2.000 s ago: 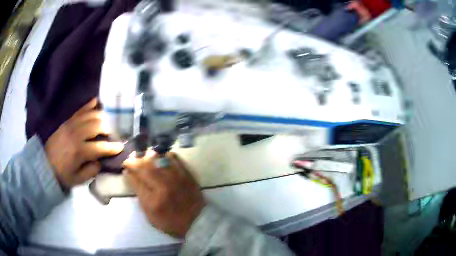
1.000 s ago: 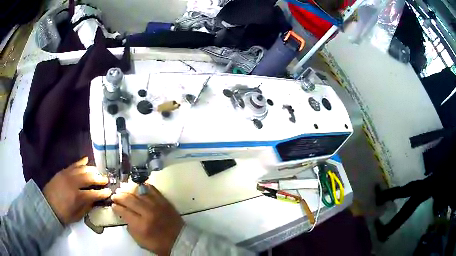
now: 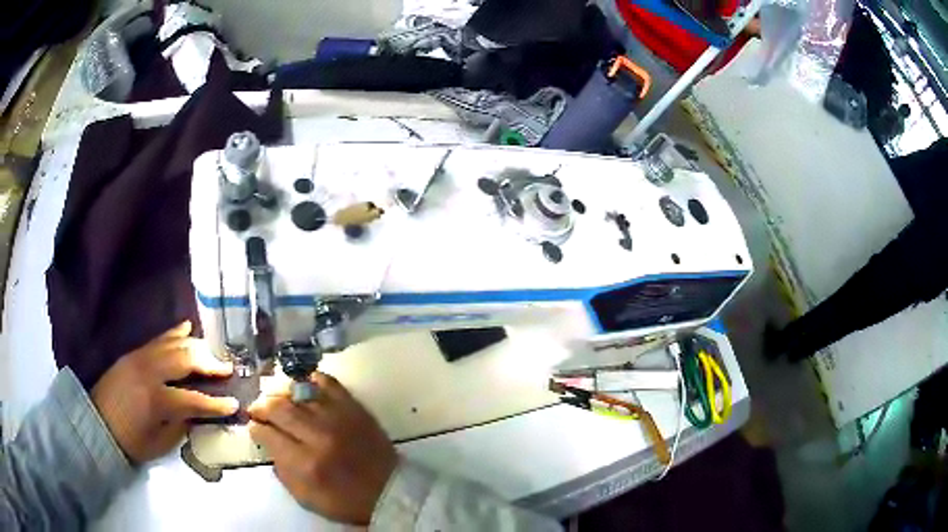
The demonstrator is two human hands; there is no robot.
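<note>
A dark plum garment panel lies to the left of and behind the white sewing machine head. Its near edge runs under the presser foot and needle area, which is brightly lit. My left hand presses on the cloth just left of the needle, fingers pointing right. My right hand is just right of and in front of the needle, its fingertips on the cloth's small near end. The fingers partly hide the cloth there.
Shears with green and yellow handles and small snips lie at the table's right end. A black rectangle lies on the machine bed. A dark bottle and cloth piles are behind the head. Plum cloth hangs below the front edge.
The view has steadied and shifted since the first frame. Since one second ago, my right hand's fingertips have moved slightly right and toward me, and more plum cloth shows between the hands.
</note>
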